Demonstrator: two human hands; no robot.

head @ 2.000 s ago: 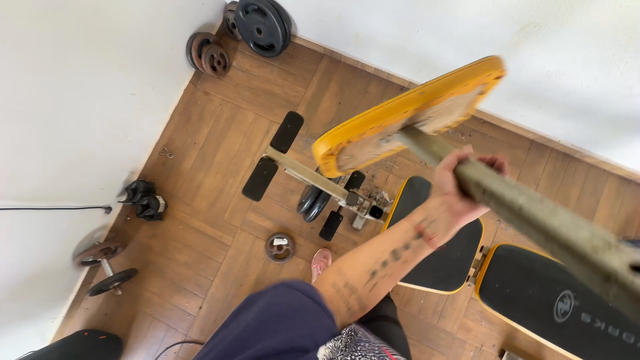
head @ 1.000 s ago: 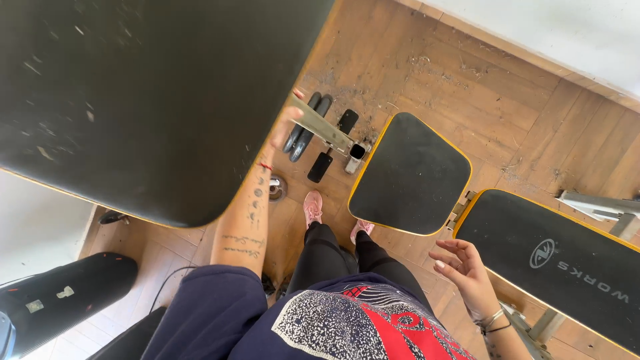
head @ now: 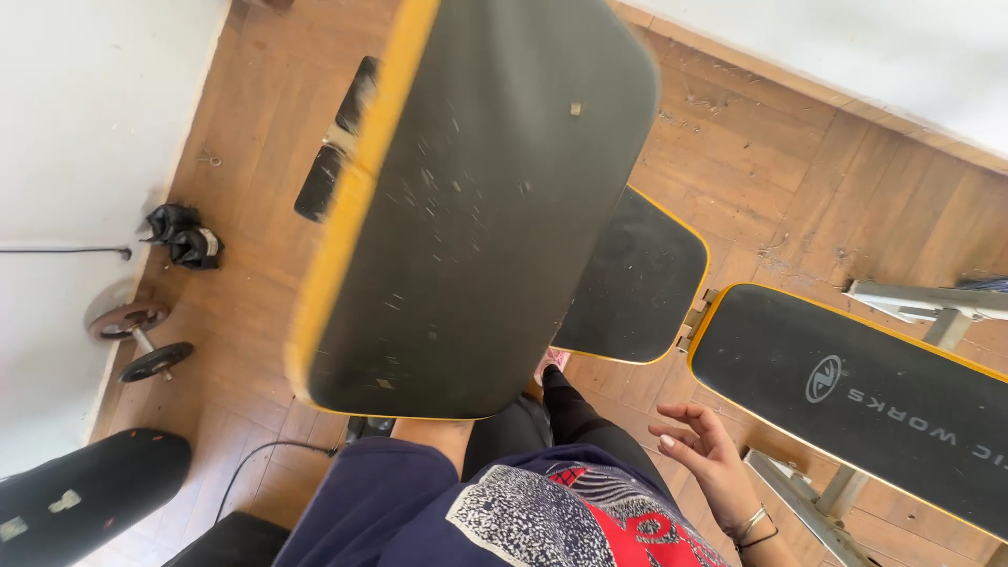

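Observation:
A large black padded board with a yellow edge is raised before me, tilted, its scuffed face towards the camera. My left forearm goes behind its lower end; the left hand is hidden, so its hold cannot be seen. Low at the right, my right hand holds nothing, its fingers apart and slightly curled, beside a weight bench. The bench's long black backrest bears writing and is hinged to a shorter black seat pad, partly covered by the raised board.
Foam rollers stick out behind the board. Along the left wall lie black bundled objects and a dumbbell with plates. A black cylindrical bag and a cable are at lower left. Metal supports flank the backrest.
The raised board showed its underside and a metal bar gripped by my left hand earlier; now its black face is towards me. Since one second ago, it has moved right and covers my left hand.

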